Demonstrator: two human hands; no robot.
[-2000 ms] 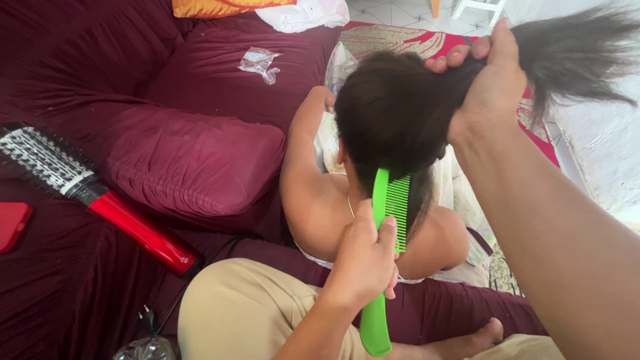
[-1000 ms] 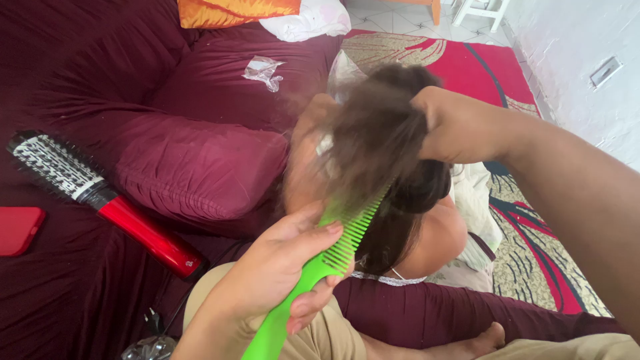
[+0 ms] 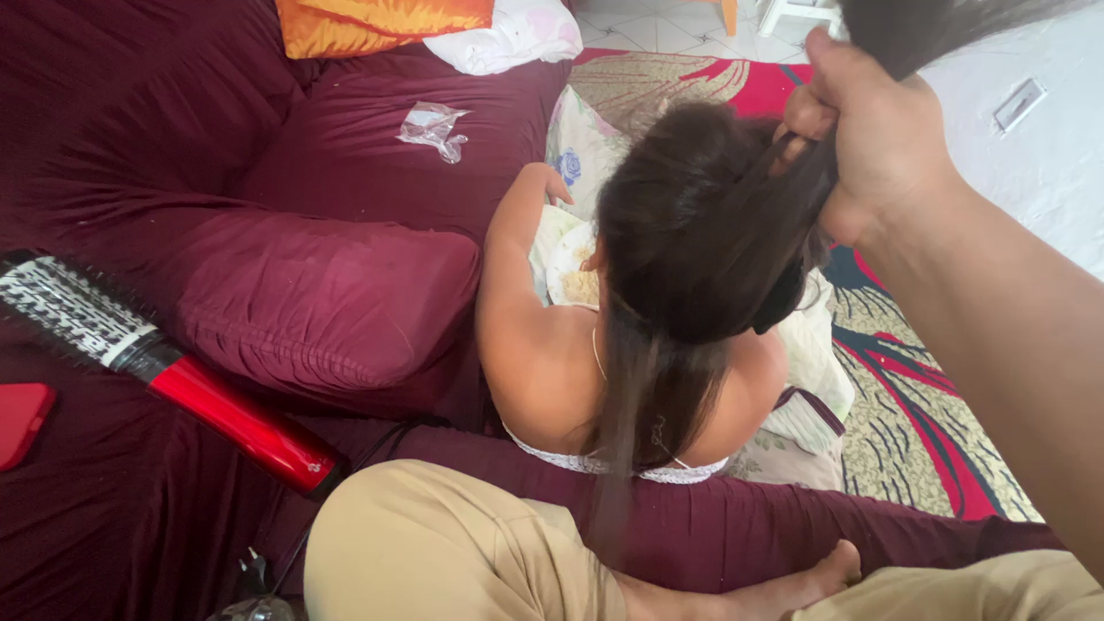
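Note:
My right hand [image 3: 871, 138], raised at the upper right, grips a thick bunch of long dark hair [image 3: 699, 216] belonging to a person seated in front of me, back turned. The gathered hair is pulled up and right, with its ends past the top edge of the view. A looser section of hair [image 3: 642, 397] hangs straight down the person's back. My left hand is out of view, and no comb shows. At the left, a hot-air brush [image 3: 241, 423] with a red handle and black-and-white barrel lies on the maroon couch cover.
The person's bare shoulders [image 3: 552, 354] are close before my bent knee [image 3: 431, 543]. A plate of food [image 3: 573, 267] sits by the person's front. A maroon cushion [image 3: 336, 302], red case-like object [image 3: 21, 423], clear plastic wrapper [image 3: 431, 129] and power plug [image 3: 254, 569] lie on the couch.
My left hand and the green comb, seen at the hair in both earlier frames, have left the view. My right hand, lower over the head a second ago, is raised again with the hair.

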